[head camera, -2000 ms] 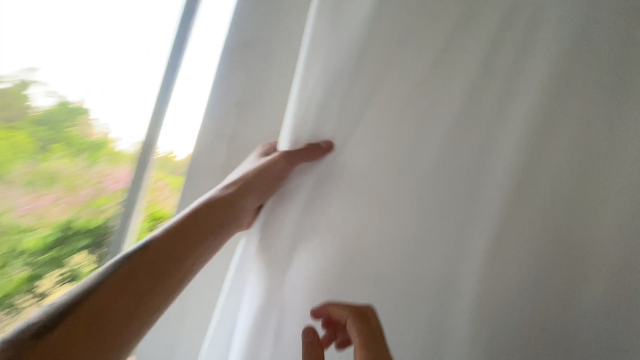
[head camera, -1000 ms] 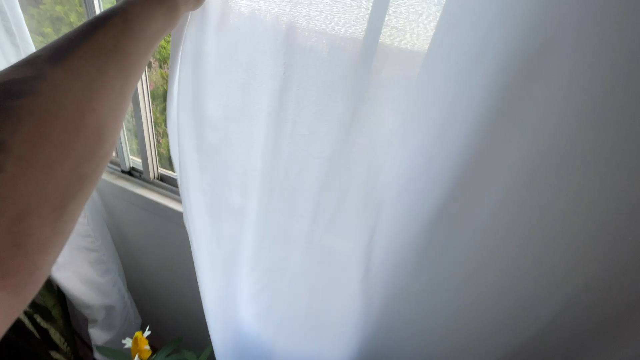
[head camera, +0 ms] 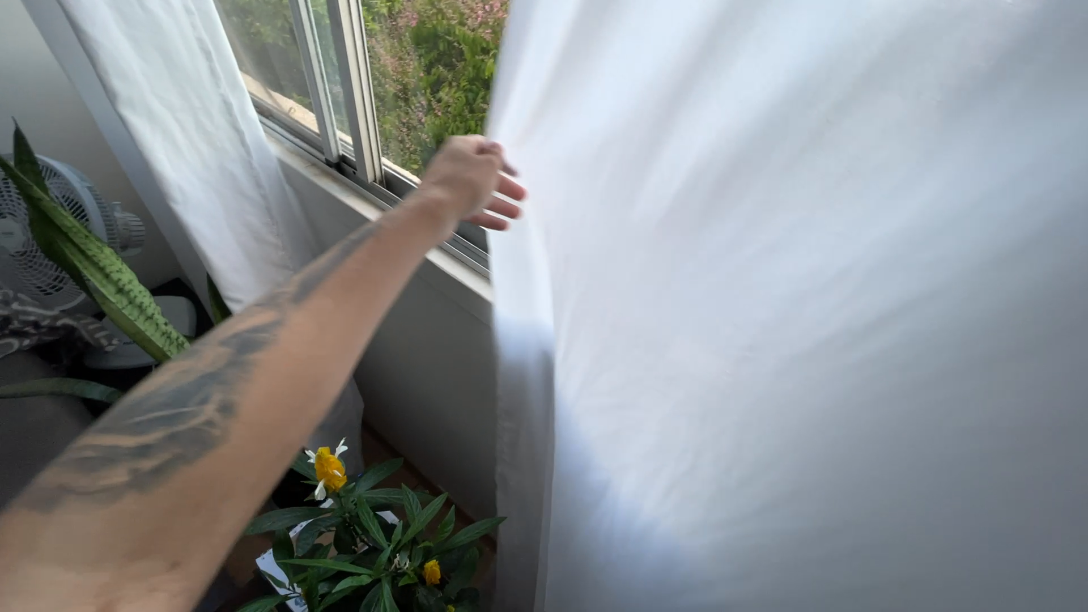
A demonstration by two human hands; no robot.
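Note:
My left hand (head camera: 476, 183) is at the left edge of a white fabric curtain (head camera: 765, 297), in the upper middle of the head view. Thumb and forefinger pinch the curtain's edge, though blur hides the exact contact, and the other fingers are spread loosely. Folds fan out from that spot to the right. My tattooed left forearm crosses from the lower left. The curtain fills the right half of the view. My right hand is out of view.
Behind the hand is a sliding window (head camera: 357, 93) above a pale sill (head camera: 459, 276). Another white curtain (head camera: 187, 127) hangs at its left. A fan (head camera: 59, 221) and a snake plant (head camera: 110, 280) stand far left; a yellow-flowered plant (head camera: 382, 544) is low in the middle.
The view has swung to show more of the window and the floor plants. My left hand is in full view again after being at the top edge. My right hand, seen two seconds ago, has left view.

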